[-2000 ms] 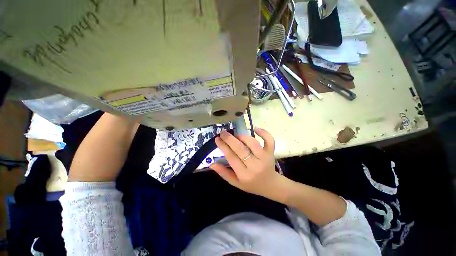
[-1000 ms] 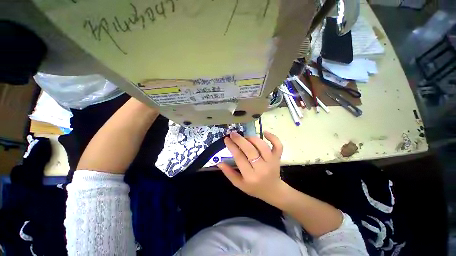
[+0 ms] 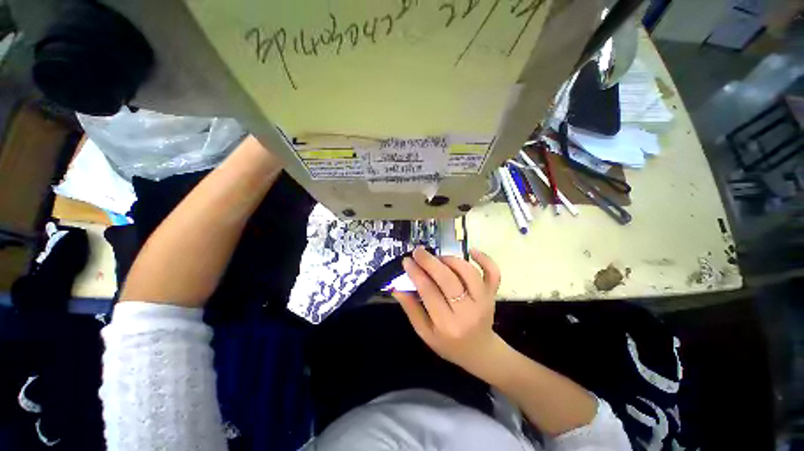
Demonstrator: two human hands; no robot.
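Observation:
A white lace panel (image 3: 339, 264) lies at the front of the machine bed, dark cloth showing through its openwork. A black cloth strip (image 3: 377, 280) runs along its right edge towards the needle area. My right hand (image 3: 454, 299), with a ring, rests with its fingertips on the black strip just before the needle area, below the cream sewing machine head (image 3: 388, 88). My left forearm reaches behind the machine head, which hides my left hand. The head also hides most of the presser foot.
Pens (image 3: 520, 198), dark scissors (image 3: 599, 198), papers (image 3: 630, 145) and a black rectangular object (image 3: 595, 101) lie right of the machine. A clear plastic bag (image 3: 163, 145) and a black round knob (image 3: 93, 57) are at left. White-edged black pieces (image 3: 657, 379) lie below the table edge at right.
The view has shifted, so the machine head sits further right and the black knob has come into view. My right hand stays at the cloth near the needle area. My left hand stays hidden.

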